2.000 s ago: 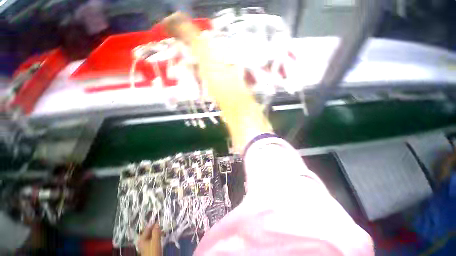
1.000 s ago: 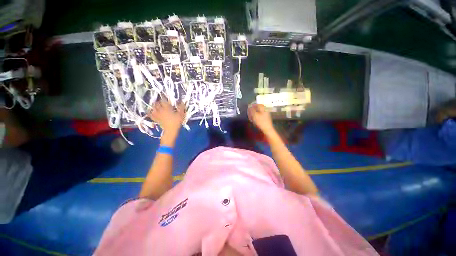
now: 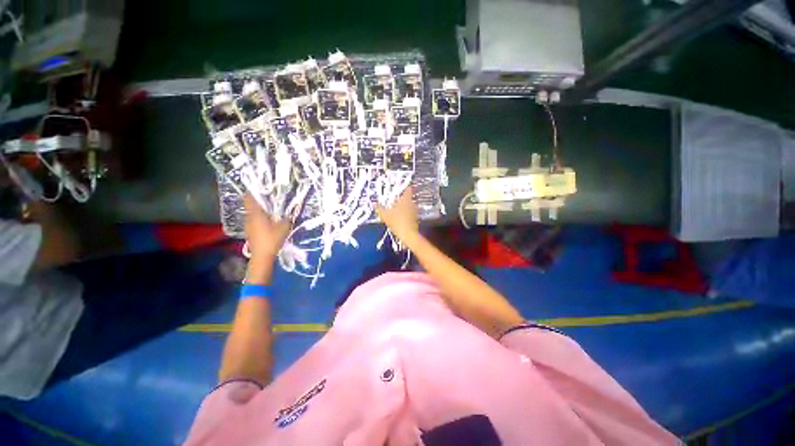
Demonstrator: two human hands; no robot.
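Observation:
Several square dark circuit boards [image 3: 335, 103] with white plug ends lie in uneven rows on a silvery tray [image 3: 429, 187]. Their white cables [image 3: 329, 205] trail toward me and hang over the tray's near edge. My left hand [image 3: 266, 228], with a blue wrist strap, is at the tray's near left, closed around a bunch of cables. My right hand [image 3: 398, 213] is at the near right, closed around other cables, with loose ends hanging below. My fingertips are partly hidden among the cables. The boards at the left are tilted.
One board [image 3: 445, 103] with a cable lies right of the tray. A cream-yellow fixture [image 3: 525, 185] with strips and a wire is farther right, a silver-grey tester [image 3: 523, 45] behind it. A flat grey-white panel [image 3: 729, 174] is at the right. A neighbour's sleeve [image 3: 39, 314] shows at the left.
My right hand has moved left from the fixture to the tray's cables. My left hand has gathered cables at the left, and the left boards have shifted and tilted. The view has shifted.

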